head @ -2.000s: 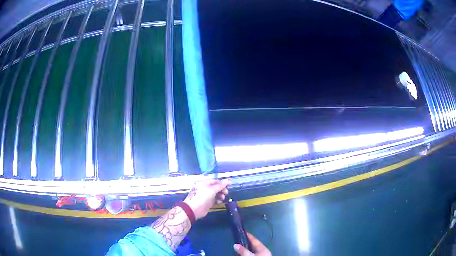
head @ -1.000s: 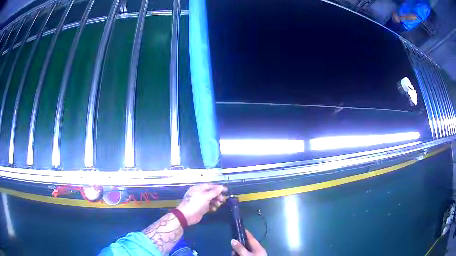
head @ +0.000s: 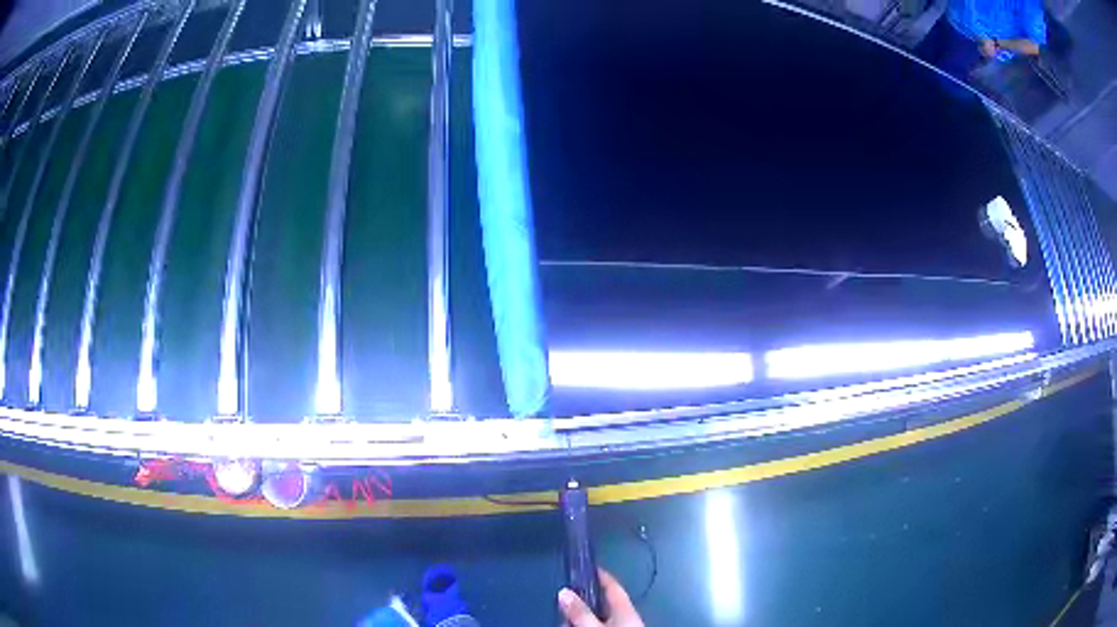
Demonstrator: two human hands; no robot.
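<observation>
My right hand (head: 603, 603), at the bottom edge and partly cut off, holds a slim black handheld tool (head: 578, 545) upright, its tip just below the near side rail. My left hand is out of the picture. The glossy black panel (head: 759, 147) lies flat on the roller conveyor, mirroring ceiling lights. A light-blue strip (head: 505, 208) runs along its left border down to the rail. A crumpled white piece (head: 1006, 232) lies near the panel's right end.
Metal rollers (head: 334, 245) fill the left side, with green floor below. The near side rail (head: 306, 437) runs across, with a red coiled hose (head: 355, 490) under it. A thin dark cable (head: 650, 563) hangs by the tool. A person in blue (head: 998, 27) is at the top right.
My left hand has left the tool's tip and gone out of the picture. My right hand still holds the tool. The person at the top right shows more fully.
</observation>
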